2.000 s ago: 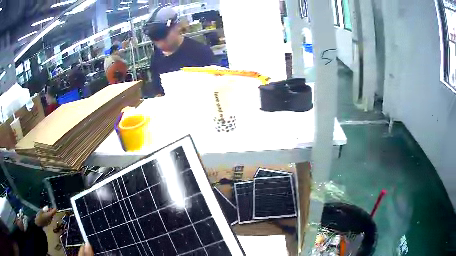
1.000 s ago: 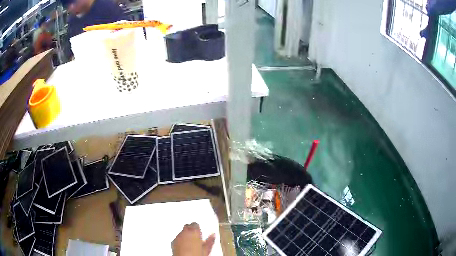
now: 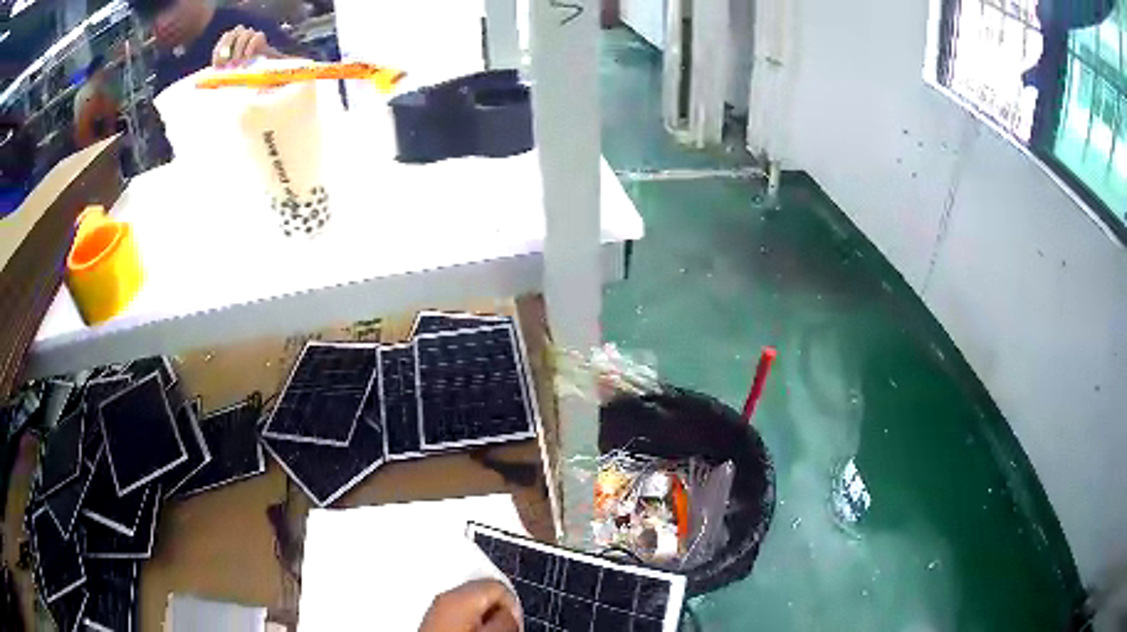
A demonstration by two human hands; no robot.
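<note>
A white protective sleeve lies at the bench's front, with its right edge bent up beside my left hand. My left hand is cut off by the bottom edge; its curled fingers hold the sleeve's right side, though their tips are hard to see. A framed solar panel is tilted just right of my left hand, its upper left corner over or at the sleeve's edge; whether it is inside is unclear. My right hand is out of view. More panels lie on the cardboard behind the sleeve.
Heaped panels lie left. A raised white shelf bears a yellow cup, a drink cup, an orange strap and a black holder. A pale post stands beside a black-lined bin. A person sits beyond.
The panel has moved left from over the bin to the sleeve's right edge. My left hand has shifted slightly down at the sleeve. The other person's hand now shows above the strap.
</note>
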